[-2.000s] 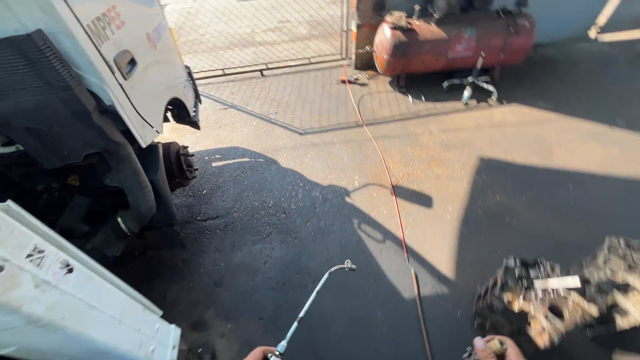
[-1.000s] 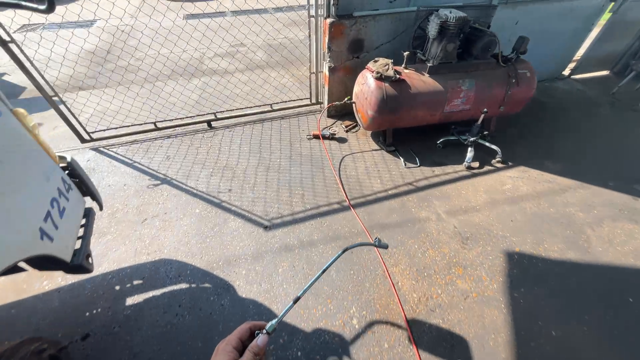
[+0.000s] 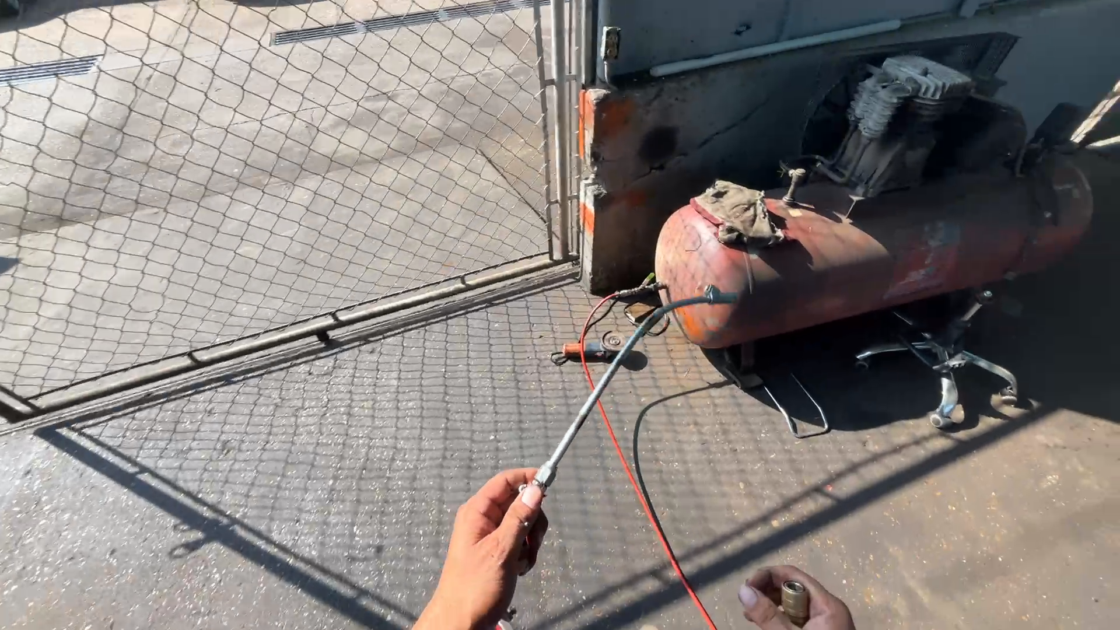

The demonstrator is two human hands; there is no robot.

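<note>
My left hand (image 3: pixel 494 542) grips the lower end of a thin metal wand (image 3: pixel 591 402) with a bent tip. The wand slants up and to the right, its tip overlapping the view of a red air compressor tank (image 3: pixel 814 262). At the bottom right, my right hand (image 3: pixel 801 599) holds a brass-coloured hose coupling (image 3: pixel 794 602) between its fingers. A red air hose (image 3: pixel 626 468) runs from the left end of the tank down across the floor and passes between my hands. What else the right hand holds is hidden.
A chain-link gate (image 3: pixel 332 328) spans the left. An angle grinder (image 3: pixel 591 350) lies on the floor near the tank. A wheeled chair base (image 3: pixel 949 359) stands below the tank, and a rag (image 3: pixel 738 213) lies on top. A concrete wall (image 3: pixel 647 175) rises behind.
The view has swung towards the compressor and gate, and the truck has left the frame. My right hand with the coupling, out of view one second ago, shows again. The left still holds the wand.
</note>
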